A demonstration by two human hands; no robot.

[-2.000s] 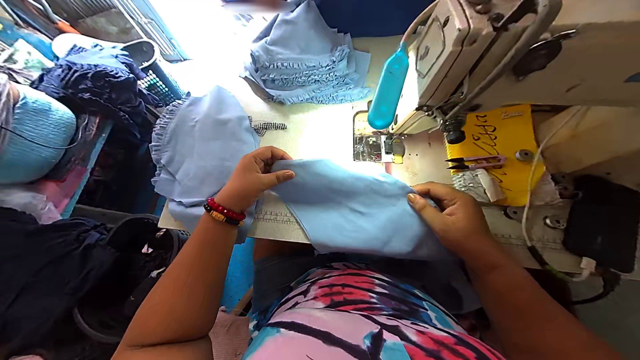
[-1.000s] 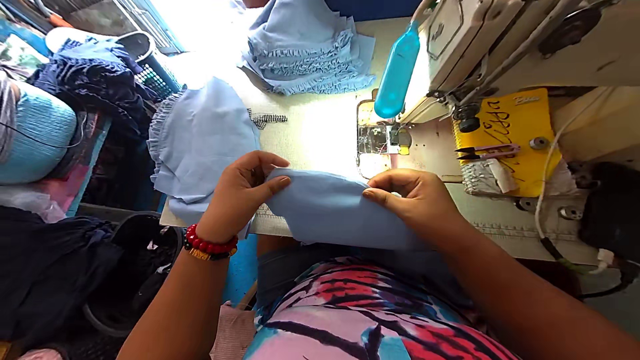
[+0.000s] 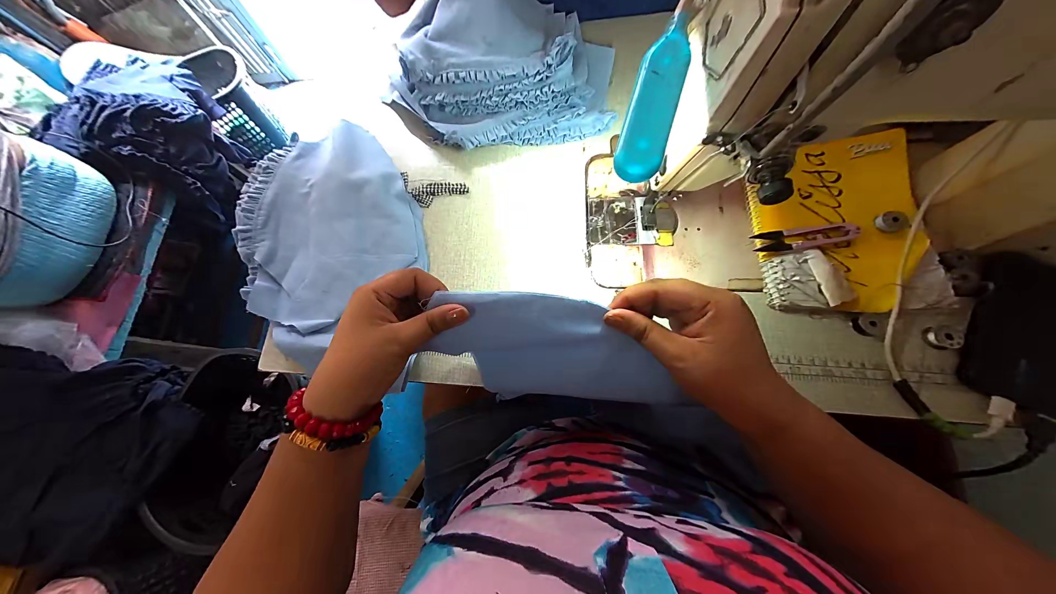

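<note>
Between my two hands a light blue fabric piece [image 3: 544, 346] is stretched by its upper edge, over the front edge of the sewing table. My left hand [image 3: 388, 330] pinches the left corner between thumb and fingers. With thumb and index finger, my right hand [image 3: 689, 334] grips the same edge farther right. Beyond the cloth are the needle plate and presser foot [image 3: 648, 221] of a sewing machine [image 3: 742, 66]. Left of them lie light blue pieces with a gathered edge [image 3: 330, 223], beside a black-and-white checked scrap [image 3: 439, 190]. A stack of ruffled blue pieces [image 3: 503, 82] lies farther back.
A blue translucent object [image 3: 653, 103] hangs beside the machine head. On the right are a yellow notebook [image 3: 858, 190], pink-handled thread snips [image 3: 808, 238], metal bobbins [image 3: 891, 221] and a white cable [image 3: 907, 256]. At left stand a large light blue thread cone [image 3: 62, 223] and dark blue cloth [image 3: 148, 124].
Since two seconds ago my right hand has moved left along the cloth, closer to my left hand. The fabric's upper edge is now folded or bunched more narrowly between them.
</note>
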